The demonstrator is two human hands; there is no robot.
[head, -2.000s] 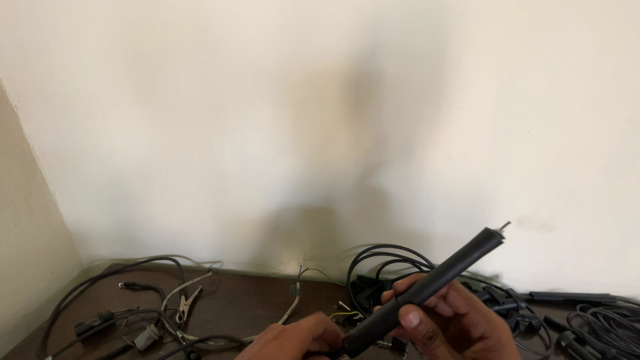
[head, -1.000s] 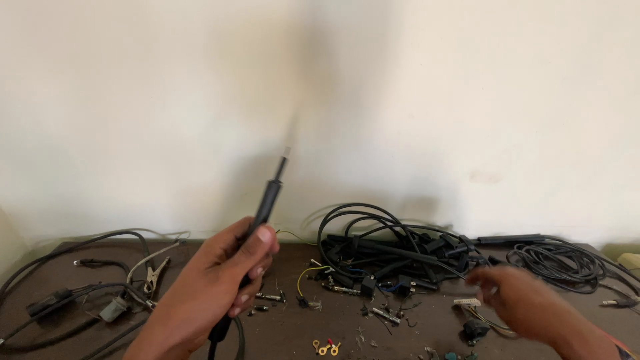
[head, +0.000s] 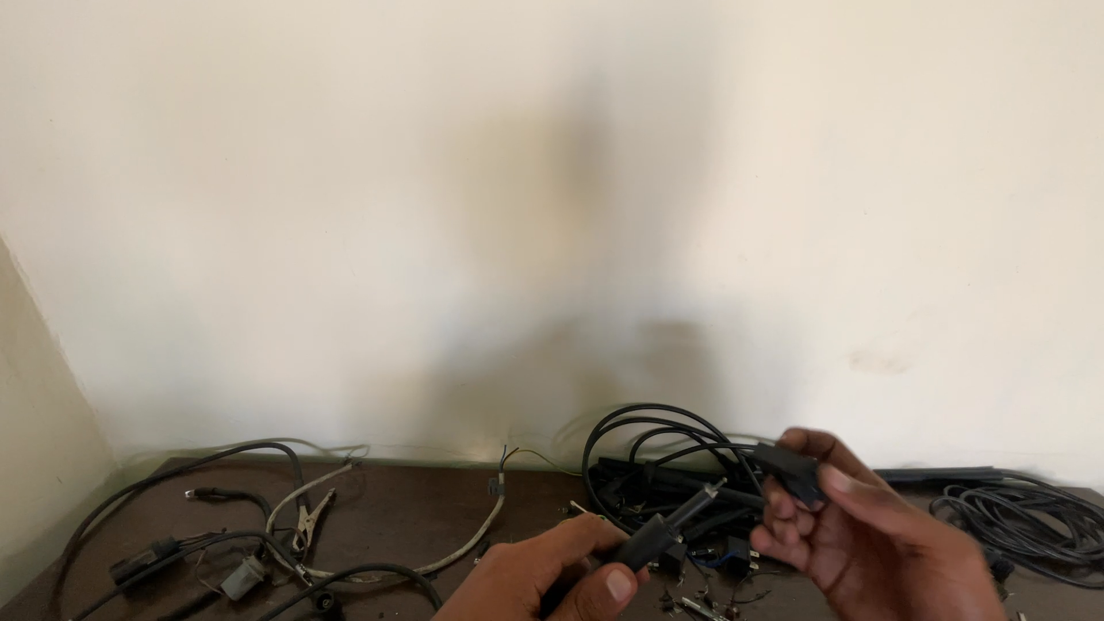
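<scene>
My left hand (head: 552, 569) grips a black cylindrical sleeve (head: 649, 542) at the bottom centre. A thinner black cable end (head: 697, 504) with a bare metal tip sticks out of it, up and to the right. To its right, my right hand (head: 880, 526) pinches a short black piece (head: 792, 473) between thumb and fingers; blur hides exactly what it is. The two held pieces are apart. Behind them, looped black cables (head: 660, 410) lie in a heap against the wall.
On the brown table (head: 405, 509), a metal crocodile clip (head: 310, 524), a grey connector (head: 243, 578) and curved cables lie at left. A coil of thin black cable (head: 1026, 522) lies at right. Small metal parts (head: 703, 608) are scattered near the bottom edge. A pale wall stands behind.
One second ago my left hand held the cable upright and my right hand was reaching low at the right. Now the cable leans right, and my right hand is raised, holding the short black piece.
</scene>
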